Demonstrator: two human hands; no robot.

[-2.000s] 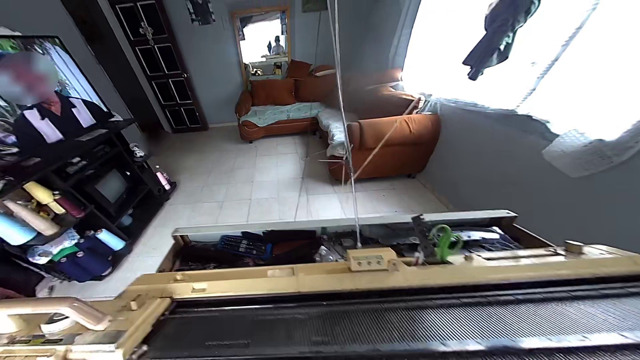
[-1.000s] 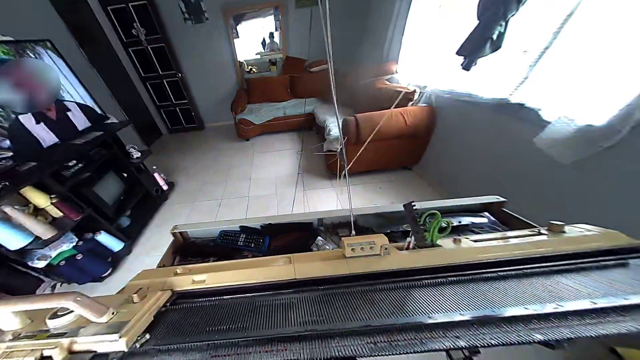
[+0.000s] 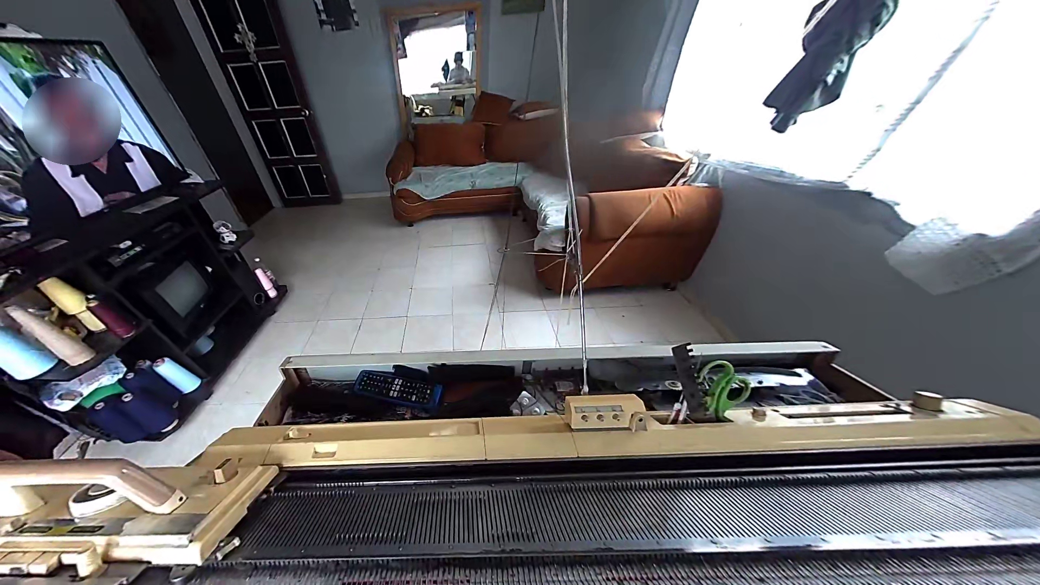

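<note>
Neither of my hands shows in the head view. A knitting machine with a cream plastic body spans the lower part of the view. Its dark needle bed holds long rows of metal needles. The carriage, with a curved handle, sits at the left end of the bed. At the middle of the rear edge is a small cream row counter. A thin upright yarn mast rises near the counter, with strands hanging beside it.
Behind the machine, an open tray holds a blue-cased remote control and green-handled scissors. A black shelf unit with yarn cones and a television stands left. An orange sofa stands beyond on the tiled floor.
The view has shifted slightly, showing more of the front needle rows than two seconds ago. The carriage stays at the left end of the bed.
</note>
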